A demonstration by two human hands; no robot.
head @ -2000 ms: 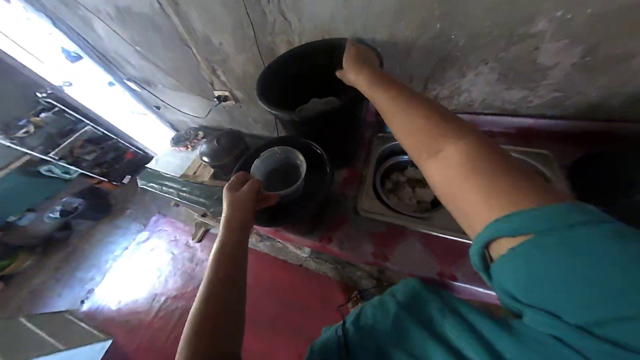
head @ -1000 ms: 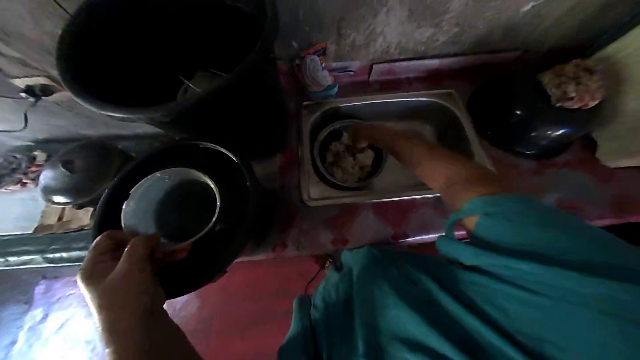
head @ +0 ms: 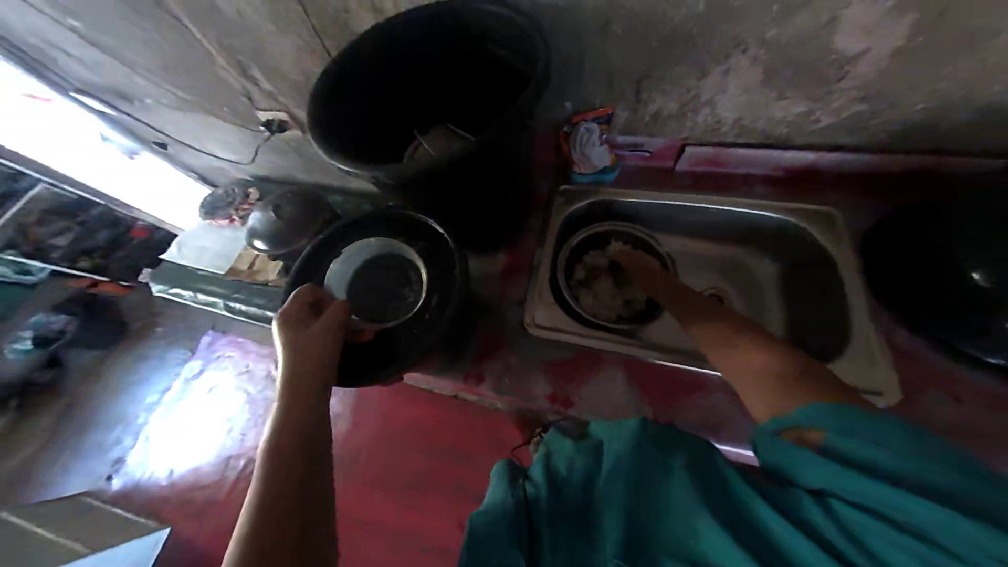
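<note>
My left hand (head: 313, 319) grips the rim of a small round bowl (head: 386, 285), which is over a wide black basin (head: 441, 315). At the sink, my right hand (head: 634, 268) reaches into a round metal pot (head: 568, 295) of pale, lumpy pieces (head: 602, 287). Its fingers are partly hidden among the pieces, so their hold cannot be made out. The pot stands in the left part of a stainless steel sink (head: 740, 264).
A large black tub (head: 346, 153) stands against the wall, behind the basin. Beside it is a small plastic packet (head: 589, 150). A rounded metal lid or pot (head: 287, 220) lies left of the basin. A dark basin (head: 937, 268) stands right of the sink.
My right hand has moved from the rim of the large black tub to the pot in the sink. My left hand still holds the bowl. The view has shifted.
</note>
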